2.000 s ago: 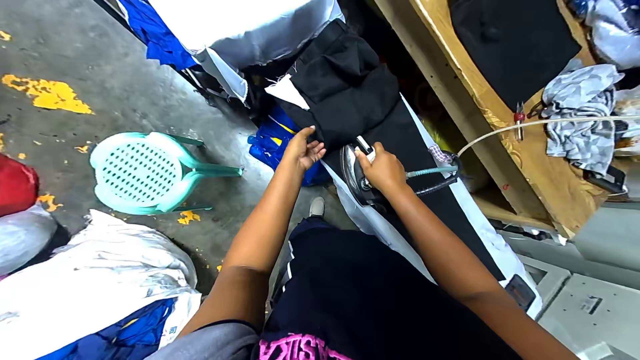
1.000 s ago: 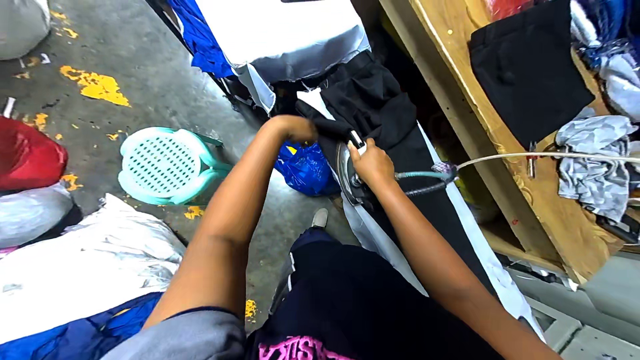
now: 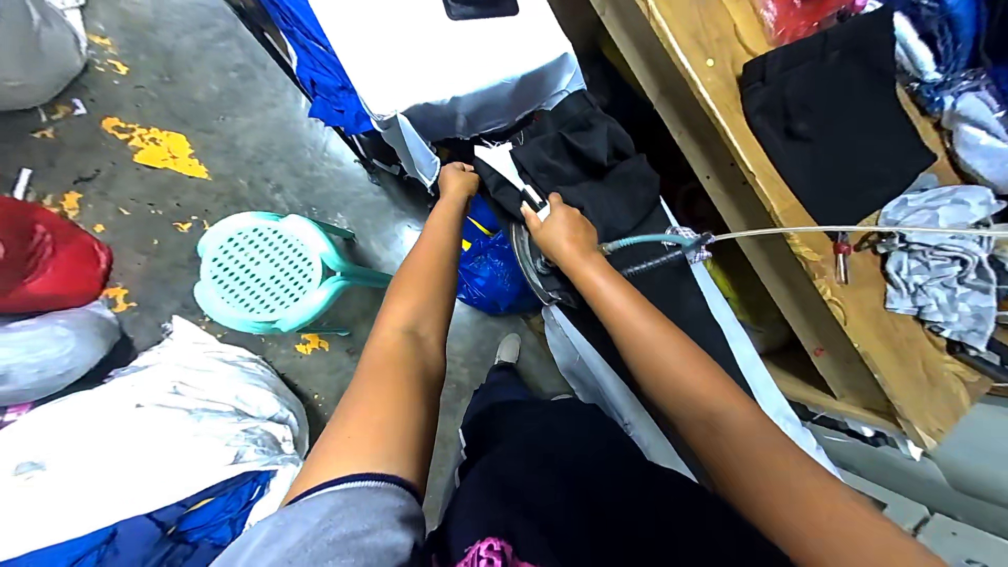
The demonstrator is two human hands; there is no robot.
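My right hand [image 3: 565,230] is closed around the handle of a steam iron [image 3: 526,260], whose hose and cord run off to the right. The iron stands over the near end of a black cloth garment [image 3: 587,153] on a narrow ironing board [image 3: 728,339]. A white piece of fabric [image 3: 498,164] with frayed threads shows at the garment's left side. My left hand [image 3: 459,181] is at the garment's left edge, its fingers curled against the dark cloth; whether they pinch it is hidden.
A green plastic stool [image 3: 264,272] stands on the floor at left. White sacks [image 3: 157,417] lie lower left, a red bag [image 3: 47,256] above them. Beyond the board is a white-covered table [image 3: 472,63]. A wooden shelf [image 3: 795,236] at right holds folded black cloth [image 3: 835,118].
My left hand has moved away from the iron, out to the garment's left edge. My right hand has stayed on the iron. The view has shifted somewhat.
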